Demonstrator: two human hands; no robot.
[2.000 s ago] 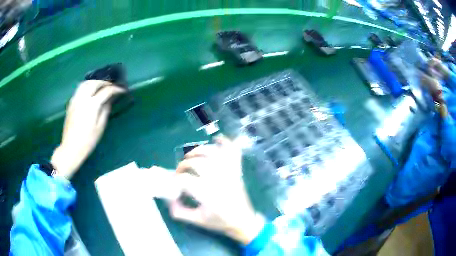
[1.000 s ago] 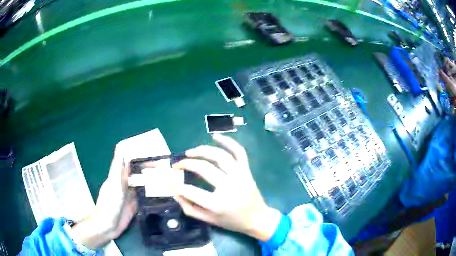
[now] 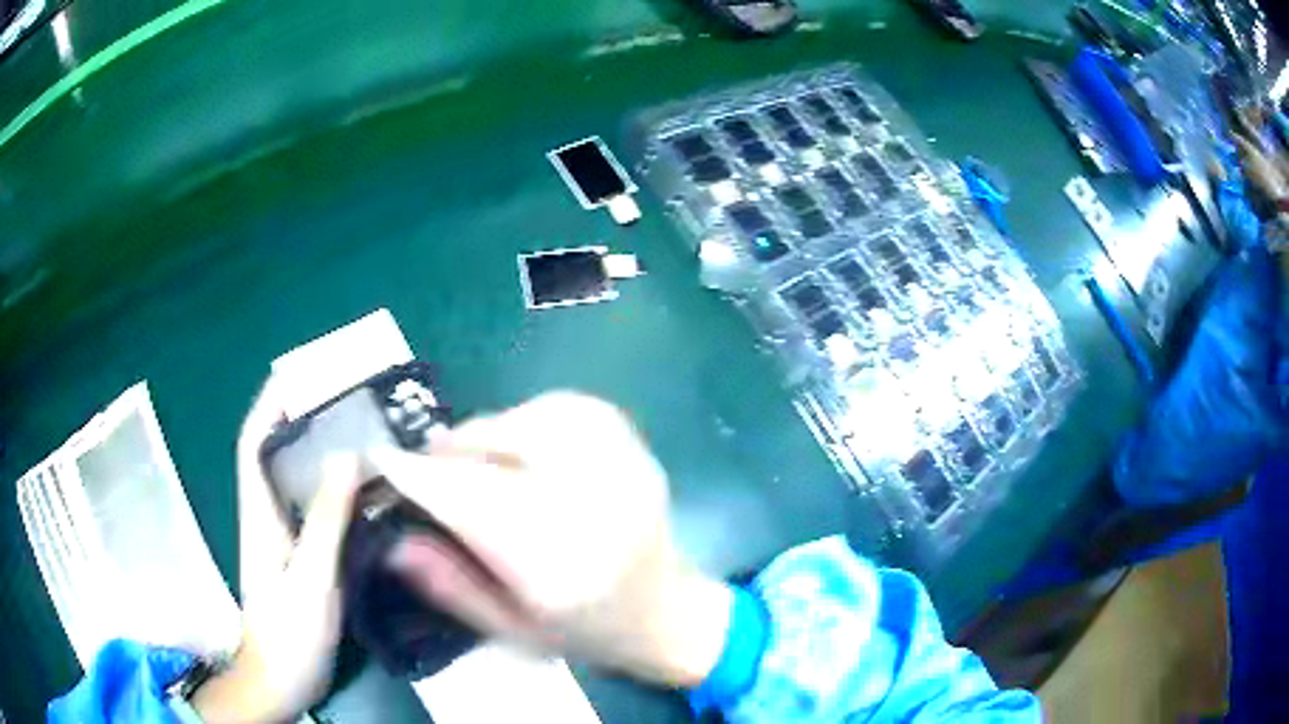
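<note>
A black device housing (image 3: 410, 601) lies opened in my hands at the lower left. Its upper half shows a pale screen area (image 3: 328, 441) and round buttons at its right. My left hand (image 3: 290, 594) holds the housing from its left side, thumb on the pale area. My right hand (image 3: 551, 523), blurred, lies over the housing's right side with fingers on it; whether it holds a small part is hidden. Two LCD modules, one tilted (image 3: 591, 171) and one level (image 3: 566, 277), lie on the green mat beyond, each with a pale tail.
A clear blister tray (image 3: 834, 262) with rows of dark screens lies right of centre. White adhesive sheets (image 3: 134, 516) lie at left, a white strip (image 3: 346, 354) under the housing. Black housings (image 3: 749, 14) are at the far edge, a cardboard box (image 3: 1145, 637) lower right, another person's blue sleeve (image 3: 1202, 382) at right.
The view has shifted. Both hands have come to the housing; the screen part seen with its white back out now shows no white back, and the housing's upper half is turned, showing buttons.
</note>
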